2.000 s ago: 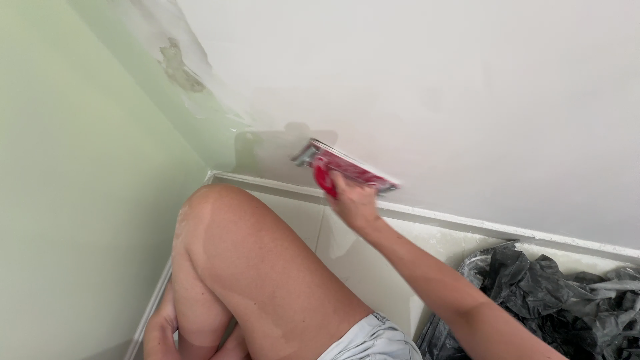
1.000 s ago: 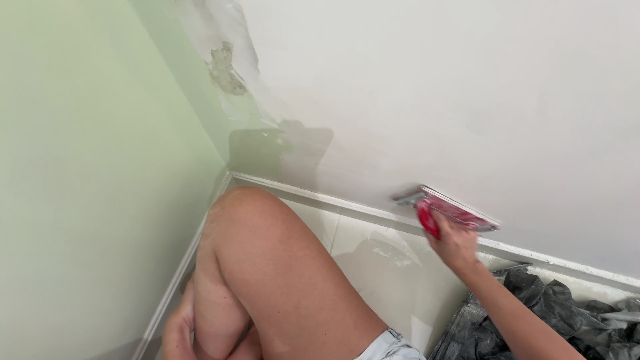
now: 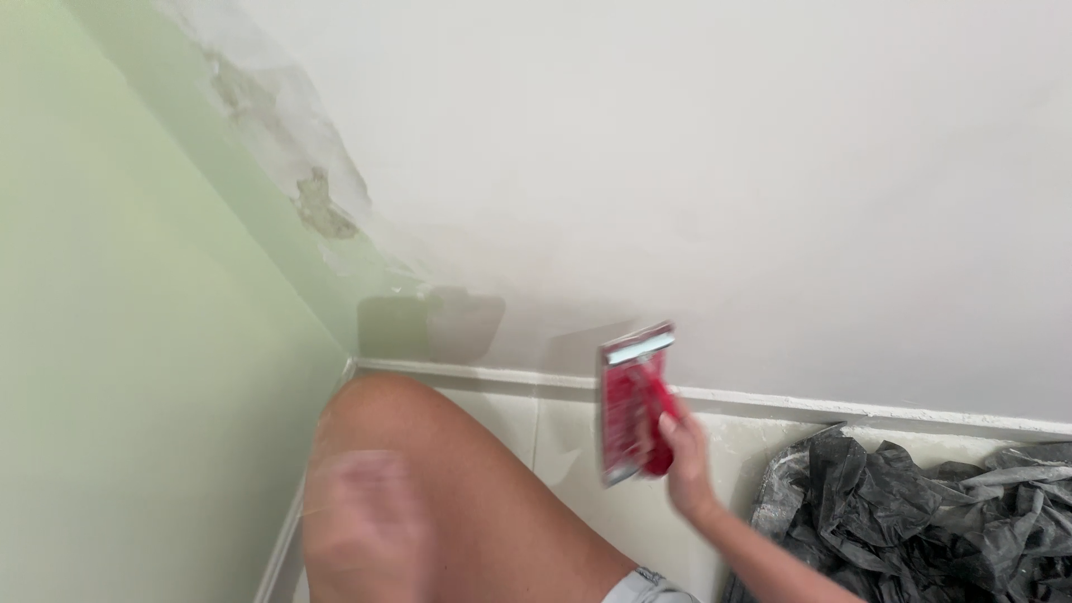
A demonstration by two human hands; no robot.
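Observation:
My right hand [image 3: 687, 456] is closed round the red handle of a hand sander [image 3: 632, 410], a flat red tool with metal clamps at its ends. The sander is tilted upright in front of the lower wall, and whether it touches the wall cannot be told. My left hand [image 3: 368, 523] is a blur over my bent leg at the lower left, and its fingers cannot be made out. The white wall [image 3: 670, 167] has a rough patch of damaged plaster [image 3: 322, 209] near the green corner.
A green wall [image 3: 126, 335] stands on the left. A white baseboard ledge [image 3: 754, 400] runs along the foot of the white wall, above pale floor tiles [image 3: 578, 477]. Crumpled dark plastic sheeting [image 3: 904, 511], dusty in places, lies at the lower right.
The sander has moved along the wall to the right, then turned from lying lengthwise to upright. My left hand has risen from beside the lower leg to over the leg.

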